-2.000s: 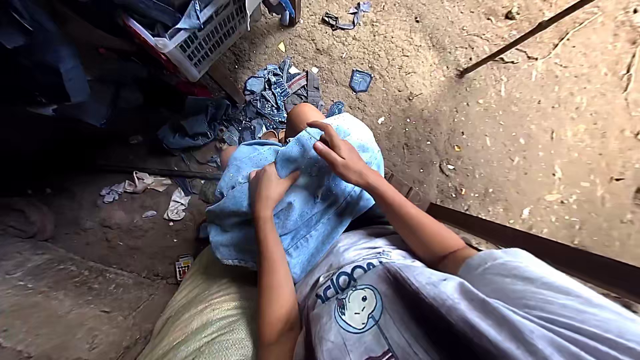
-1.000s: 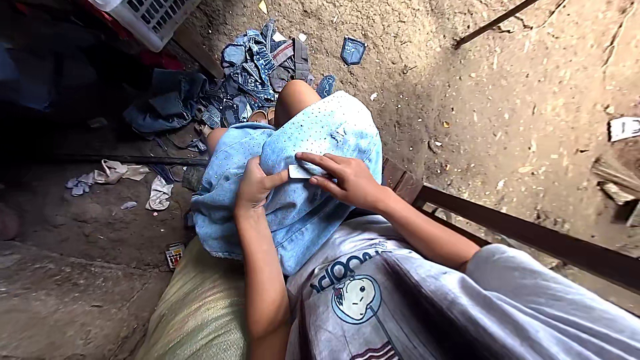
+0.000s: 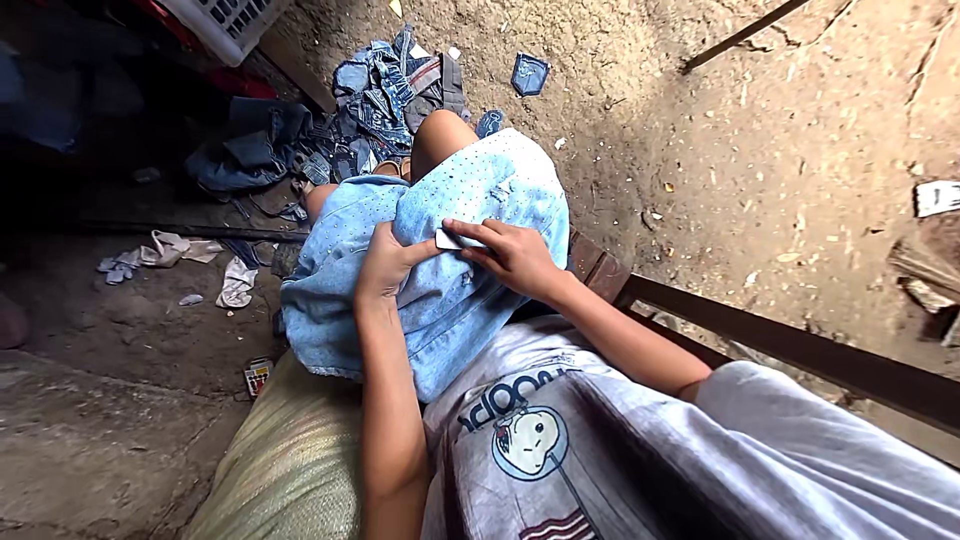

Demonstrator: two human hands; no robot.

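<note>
A light-blue denim garment (image 3: pixel 450 300) with small dark specks lies spread over my lap and knees. My left hand (image 3: pixel 390 262) rests on it, thumb stretched toward the middle and the fingers hidden in or under the cloth, so it grips the denim. From the other side my right hand (image 3: pixel 514 255) holds a small flat white piece (image 3: pixel 448 240) at its fingertips, against the denim. The tip of my left thumb meets that piece. Whether it is a tag, a blade or something else cannot be told. Small frayed spots show on the denim nearby.
Denim scraps (image 3: pixel 375 97) lie heaped on the dirt floor beyond my knees, with a cut denim pocket (image 3: pixel 529 74) to their right. A white plastic crate (image 3: pixel 232 30) stands at the upper left. A woven sack (image 3: pixel 292 457) is beside me; a wooden rail (image 3: pixel 787 349) runs to the right.
Two seconds ago my right hand lay farther up the denim and no white piece showed. My hands have come closer together, and the white piece now shows between them.
</note>
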